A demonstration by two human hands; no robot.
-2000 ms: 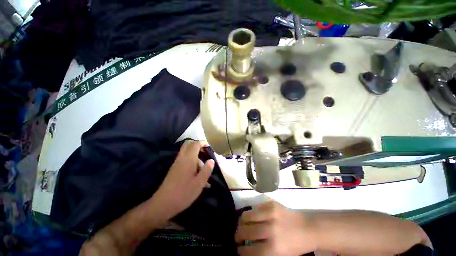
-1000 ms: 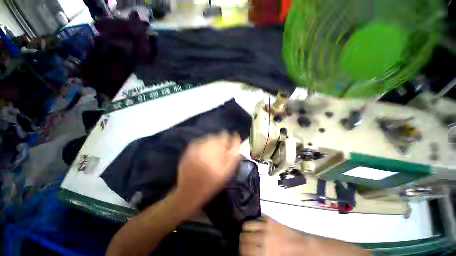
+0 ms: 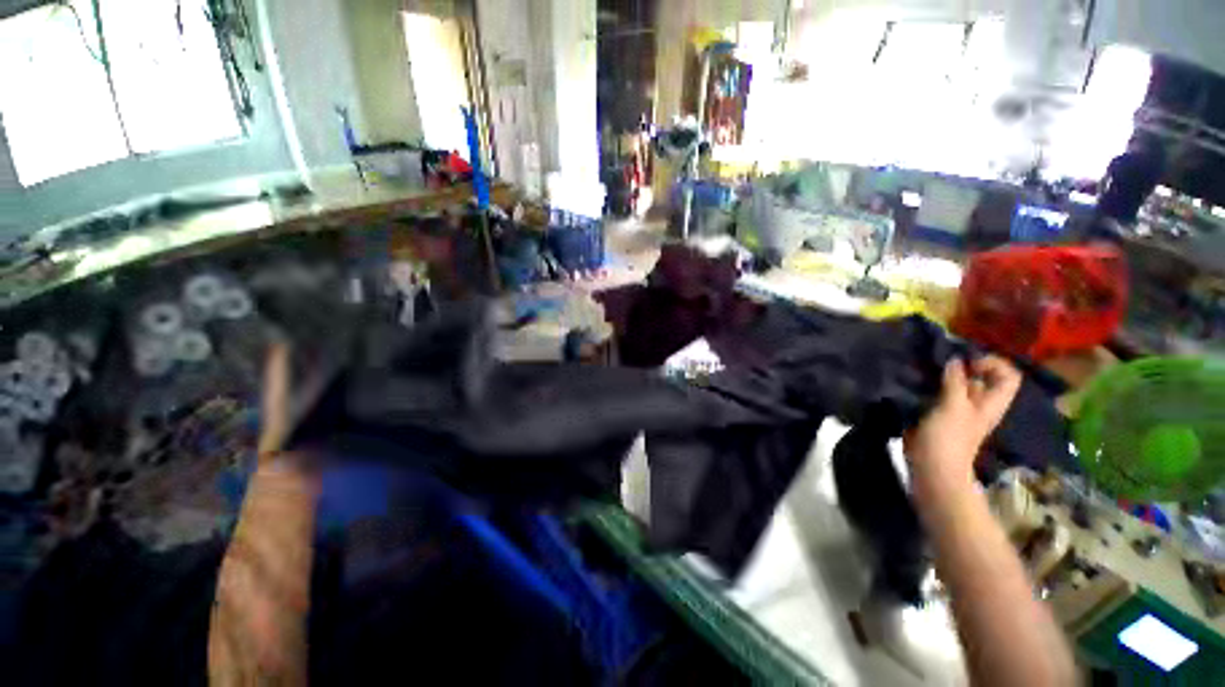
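The black fabric (image 3: 578, 409) is stretched in the air between my hands, above the left part of the white sewing table (image 3: 806, 550). Part of it hangs down over the table. My left hand (image 3: 278, 389) is raised at the left, blurred, at the fabric's left end; its fingers are mostly hidden by cloth. My right hand (image 3: 970, 403) is raised at the right and pinches the fabric's right end. The cream sewing machine (image 3: 1075, 550) is partly in view at the lower right.
A green fan (image 3: 1142, 430) stands behind the machine and a red plastic bag (image 3: 1041, 298) behind the table. A blue crate (image 3: 537, 577) sits left of the green table edge. Dark maroon cloth (image 3: 678, 302) lies beyond. White rolls (image 3: 188, 322) are at the left.
The view has swung up and left. The black fabric has been lifted off the table and spread between my hands, which have moved up and far apart.
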